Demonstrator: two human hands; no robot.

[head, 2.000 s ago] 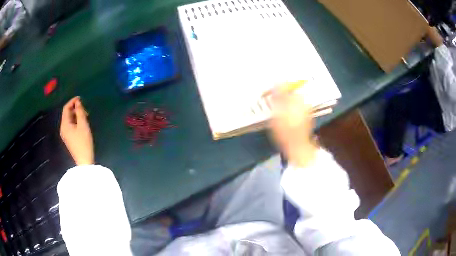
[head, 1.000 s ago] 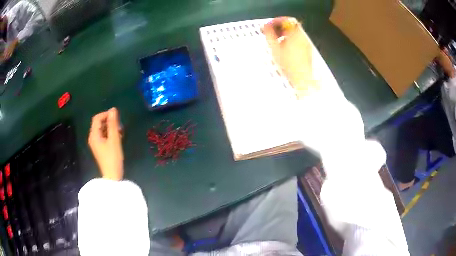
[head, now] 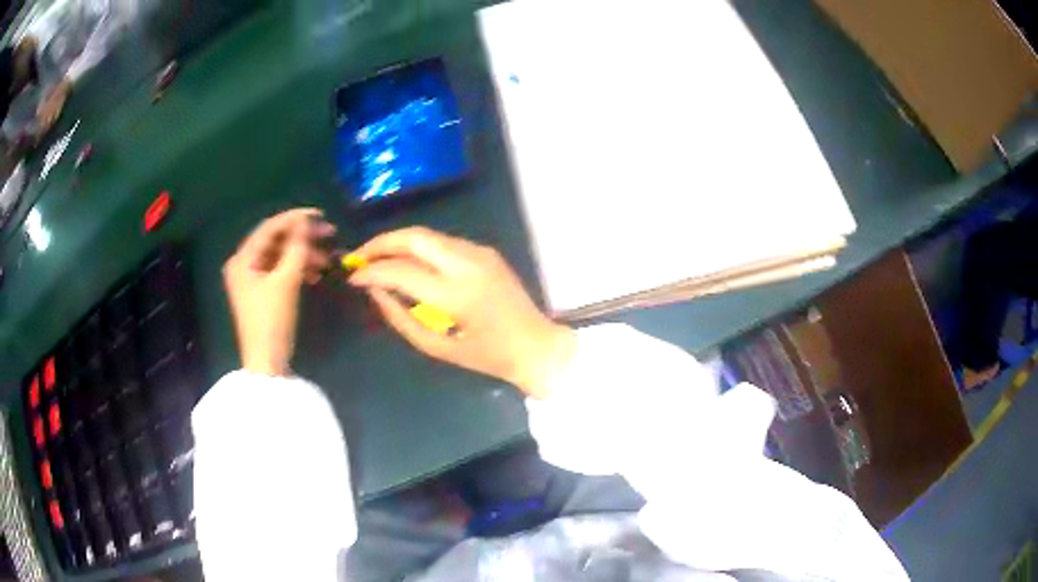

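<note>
My right hand is closed around a yellow-handled tool, whose yellow front end shows between the fingertips and points at my left hand. My left hand is curled in front of it, with something small and dark at its fingertips, too blurred to name. The two hands are close together over the green bench. The heap of thin dark-red pieces is hidden behind my right hand, with only a faint trace visible.
A black bin with shiny blue contents lies beyond the hands. A stack of white sheets is at right, cardboard behind it. A black blister tray with red housings is at left. One red housing lies beyond it.
My right hand has come back from the top of the white stack to my left hand, and now covers the dark-red heap. The camera view has shifted slightly.
</note>
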